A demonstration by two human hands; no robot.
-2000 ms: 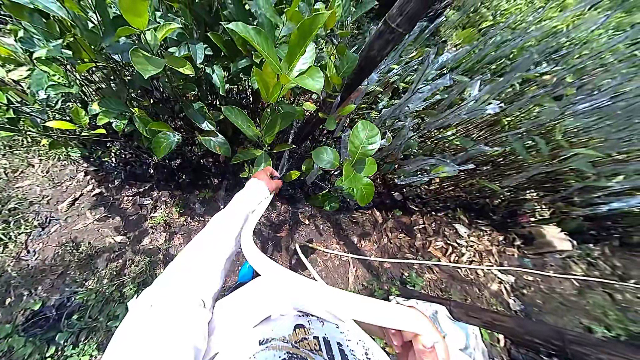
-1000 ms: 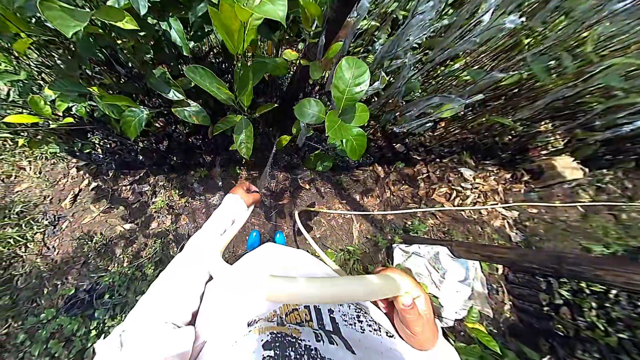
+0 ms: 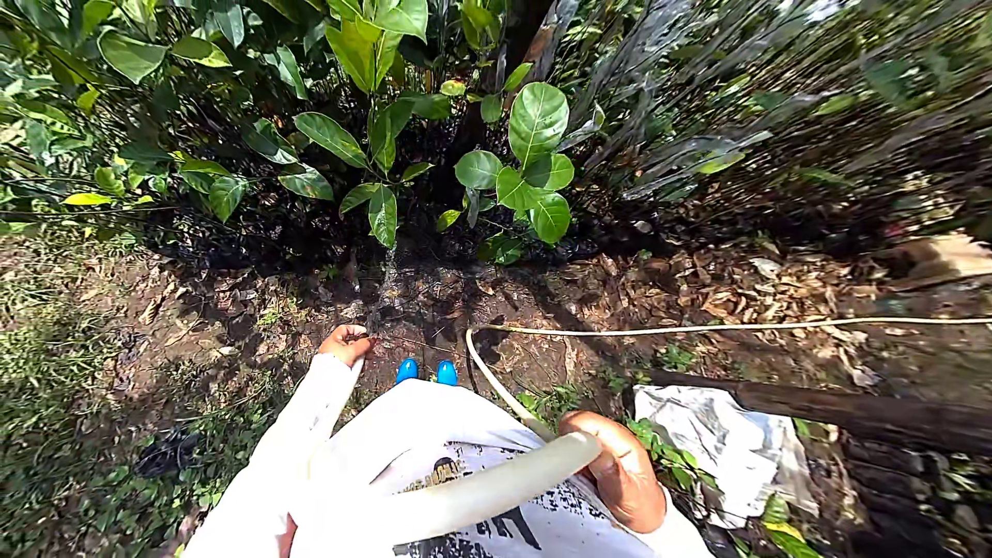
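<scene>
A pale hose (image 3: 496,484) crosses in front of my white printed shirt, and my right hand (image 3: 620,469) is closed around it at the lower right. From there the hose runs to the ground and off to the right edge. My left hand (image 3: 346,345) is held low above the soil, left of the blue boot tips (image 3: 408,370), with its fingers curled; whether it holds the hose's end is hard to tell. Water (image 3: 390,283) sprays near that hand, below the large green leaves of a plant (image 3: 535,182).
Dense potted-looking seedlings (image 3: 697,132) stand along the far side. A dark pole (image 3: 860,411) lies at the right beside a crumpled white sack (image 3: 721,449). Dry leaves (image 3: 767,294) cover the soil, and grass (image 3: 46,372) grows at the left.
My left hand has drawn back from the plant's base toward my body. The hose in my right hand now bends lower across my shirt. The view has shifted slightly.
</scene>
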